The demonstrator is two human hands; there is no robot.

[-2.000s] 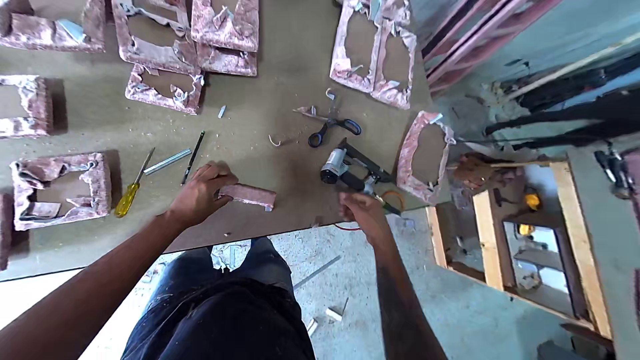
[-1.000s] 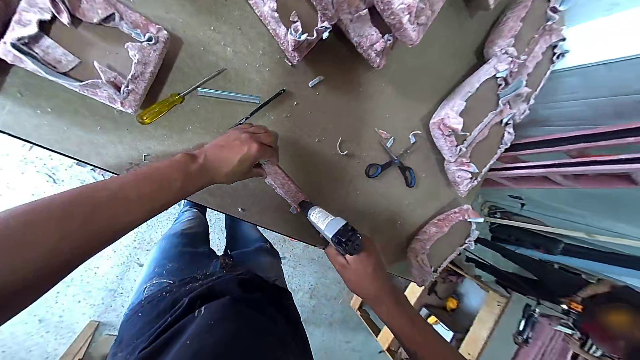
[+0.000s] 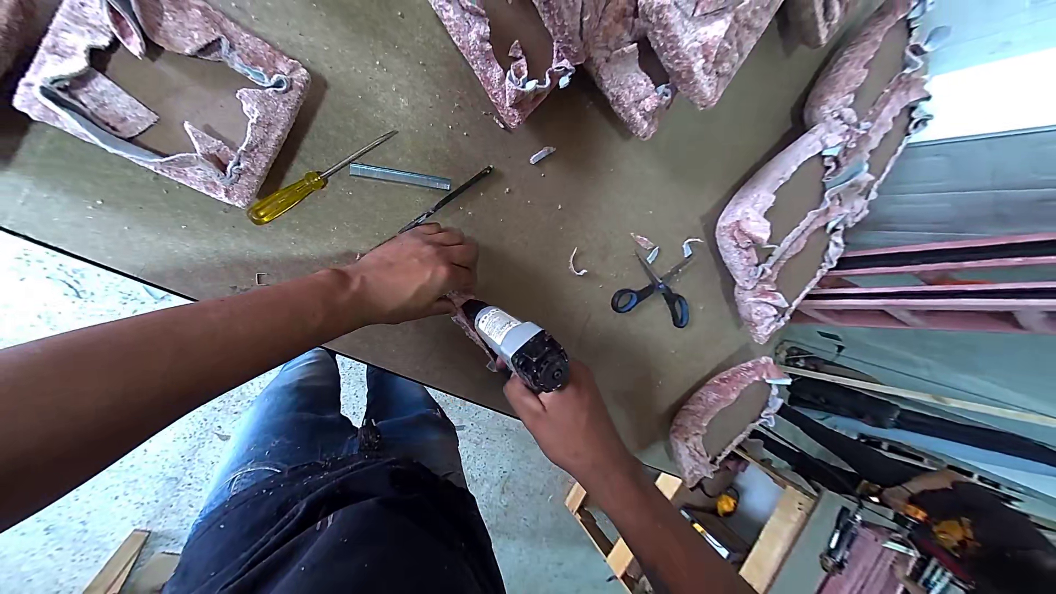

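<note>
My right hand [image 3: 565,412] grips a pneumatic staple gun [image 3: 520,346] in silver and black, its nose over a small fabric-covered piece [image 3: 473,330] at the table's front edge. My left hand [image 3: 421,274] holds that piece down at its far end; the hand and the gun hide most of it. Just beyond my left hand lies a thin dark tool [image 3: 450,198]. A strip of staples [image 3: 400,176] and a screwdriver with a yellow handle [image 3: 289,198] are to its left. Open scissors with dark blue handles [image 3: 656,290] lie to the right of the gun.
Pink fabric-covered frames lie at the upper left [image 3: 276,124], the top [image 3: 528,91] and the right [image 3: 751,231] of the table [image 3: 355,91]. A curved covered piece [image 3: 693,421] sits at the right edge. Fabric scraps [image 3: 576,262] are scattered about. Below stands a wooden frame [image 3: 775,536].
My right hand, beside the staple gun two seconds ago, has taken hold of it and brought it left onto the small covered piece. The view has turned and come closer.
</note>
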